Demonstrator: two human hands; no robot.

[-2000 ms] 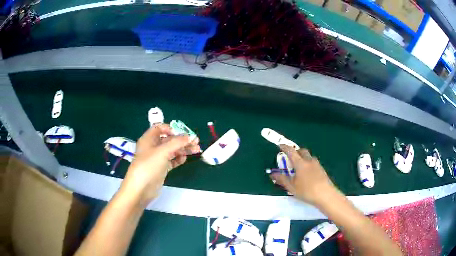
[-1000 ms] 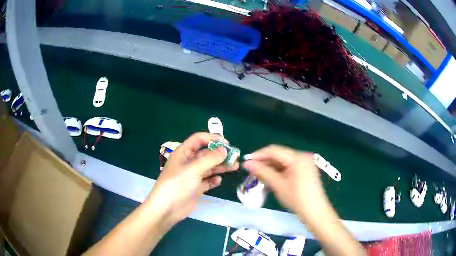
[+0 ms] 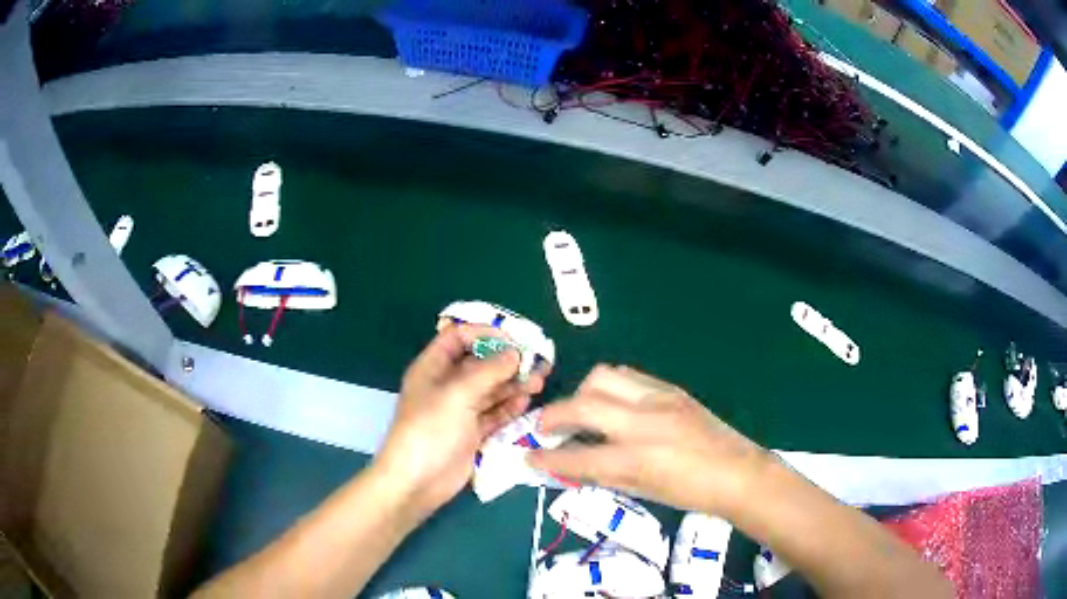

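Note:
My left hand [image 3: 451, 404] holds a small green circuit board [image 3: 501, 349] between thumb and fingers. A white housing half [image 3: 503, 465] with a blue strip hangs just below my left fingers, over the near rail. My right hand [image 3: 620, 427] is beside it, fingers curled at the housing's right side. The right fingertips are blurred, so what they pinch cannot be told. Another white housing [image 3: 497, 318] lies on the belt behind my left hand, partly covered by it.
White housings and narrow covers [image 3: 570, 279] lie along the green belt [image 3: 410, 199]. More housings [image 3: 608, 523] lie on the near bench. An open carton [image 3: 111, 468] is at left, pink-red bubble wrap [image 3: 983, 538] at right. A blue basket [image 3: 480, 45] and dark red wire pile [image 3: 725, 70] are beyond.
The housing near my hands has moved left and now sits below my left hand. My right hand has come down beside it. Belt parts appear shifted as the view moved.

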